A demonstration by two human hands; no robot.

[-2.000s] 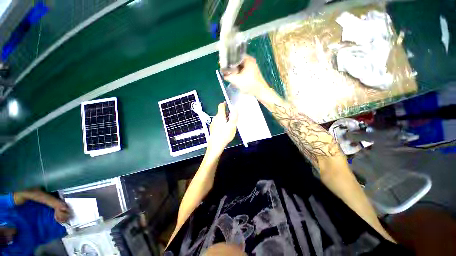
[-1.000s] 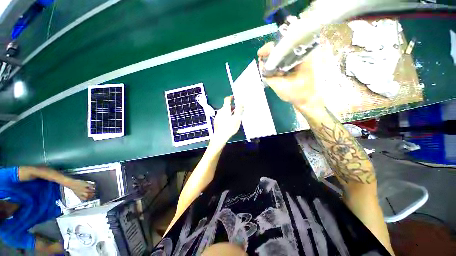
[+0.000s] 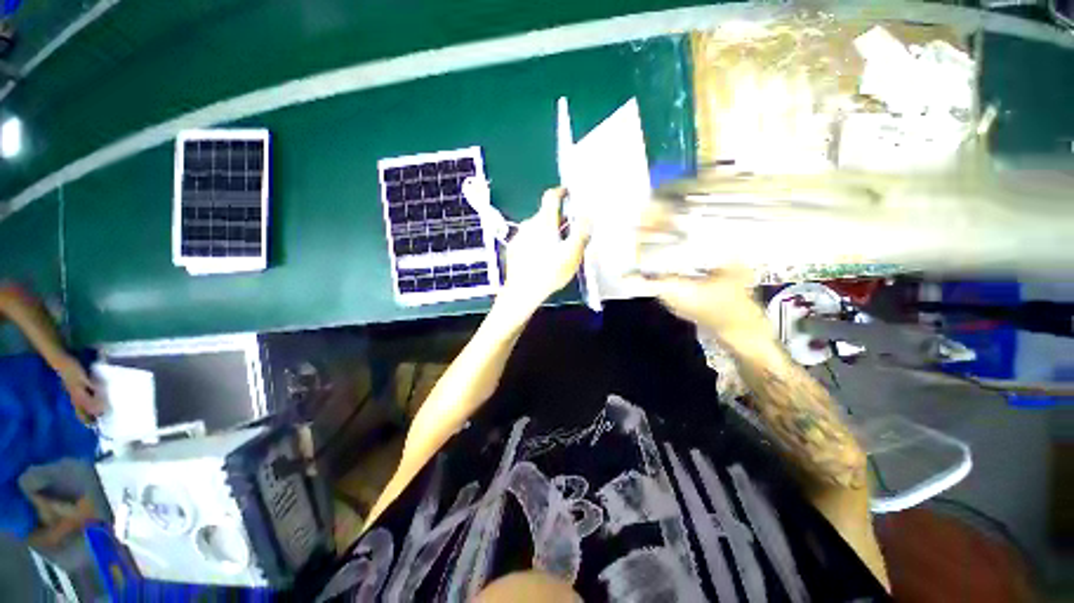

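Observation:
My left hand holds a white panel back tilted up on its edge, with a thin white strip edge-on at its left side. My right hand is at the right of the panel back, blurred by motion. It holds the glue gun, which is smeared by motion, with its pale hose running off to the right. A solar panel lies face up left of my left hand, with a white cord on it.
Another solar panel lies farther left on the green bench. The tan glue board with a crumpled white wad is at the right. A grey-white box and a person in blue are below left.
The glue gun and right hand have come down and nearer to the panel back's lower right side. The hose now stretches rightward across the board. The left hand keeps holding the panel back.

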